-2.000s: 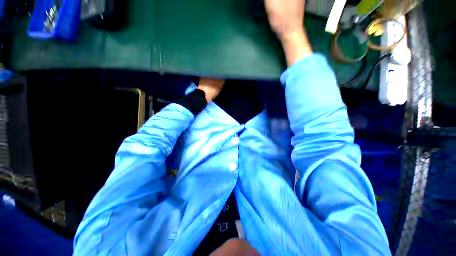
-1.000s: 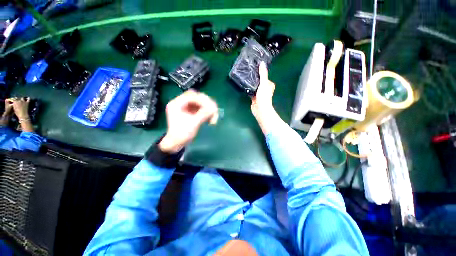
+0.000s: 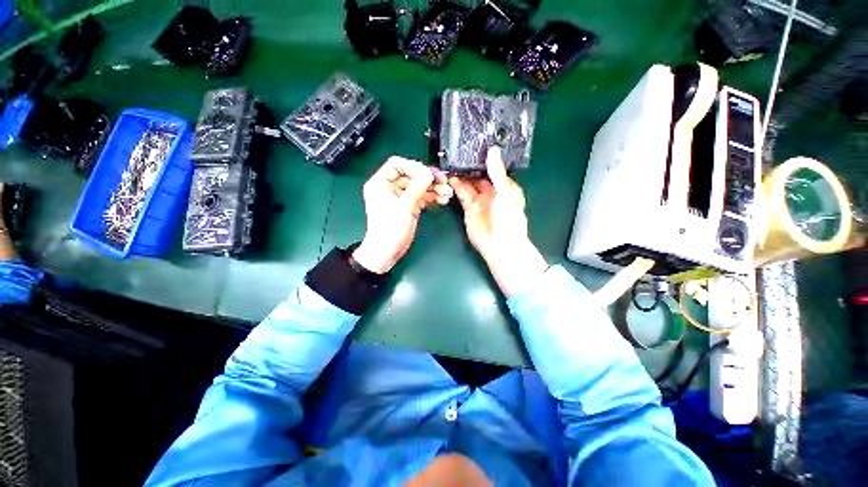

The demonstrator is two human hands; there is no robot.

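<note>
A trail camera unit (image 3: 487, 124) with a grey patterned face lies on the green mat in front of me. My right hand (image 3: 495, 204) holds its near edge, with the thumb on the face. My left hand (image 3: 395, 204) is at the unit's near left corner, fingertips pinched together and close to the right fingertips. Something tiny and pale shows between the left fingertips; what it is cannot be told. A black wristband is on my left wrist.
Another unit (image 3: 333, 119) and two more (image 3: 221, 204) lie left. Beyond is a blue bin (image 3: 95, 204) of small metal parts. Open black housings (image 3: 555, 54) lie at the back. A white tape dispenser (image 3: 619, 181), tape roll (image 3: 845, 204) and power strip (image 3: 736, 380) are right. Another person's sleeve (image 3: 19, 282) shows far left.
The unit has been turned level and lowered towards the mat. My left hand has come over to its near edge, beside my right hand. The view has shifted.
</note>
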